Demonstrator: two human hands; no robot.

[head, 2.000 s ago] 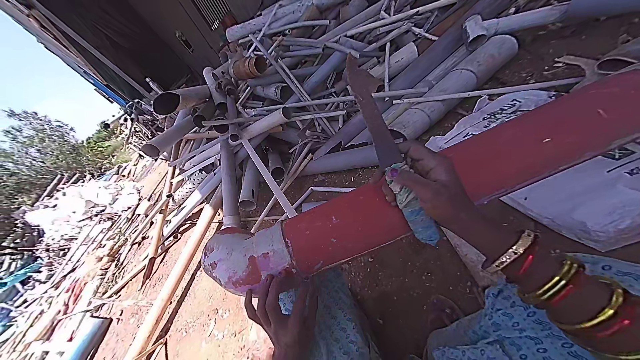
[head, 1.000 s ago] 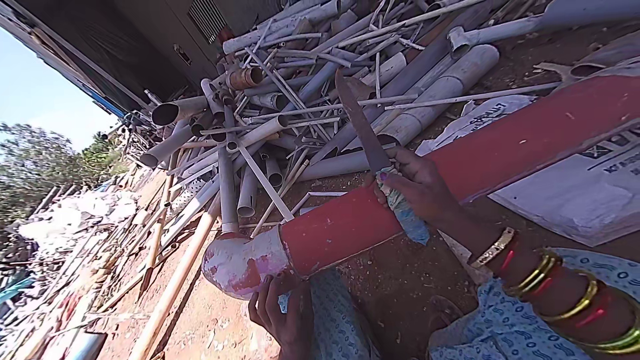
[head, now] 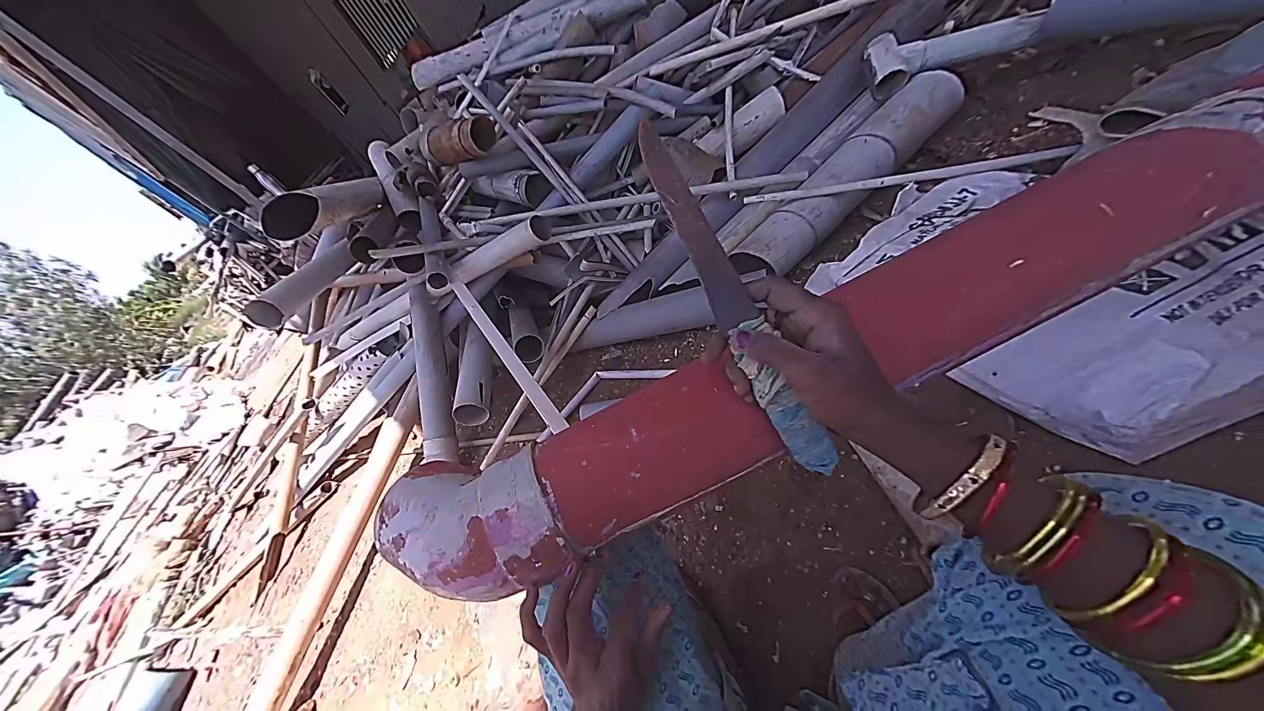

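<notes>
A long red-painted pipe (head: 671, 434) runs diagonally across the view, with an elbow fitting (head: 469, 533) of patchy red and whitish paint at its lower left end. My right hand (head: 800, 346) grips the cloth-wrapped handle of a long knife (head: 696, 227), whose rusty blade points up and left above the pipe. That hand rests at the pipe's upper side. My left hand (head: 597, 632) is at the underside of the joint between elbow and pipe, fingers apart and fingertips near or on it; whether it bears any weight I cannot tell.
Behind the pipe lies a big heap of grey plastic pipes (head: 592, 178). A white printed sack (head: 1136, 346) is spread on the ground under the pipe at the right. Long thin poles (head: 336, 563) and pale scrap (head: 148, 425) lie at the left, near a dark wall.
Both hands stay at much the same places on the pipe. The left hand's fingers look a little more spread below the joint than before. The knife remains in the right hand.
</notes>
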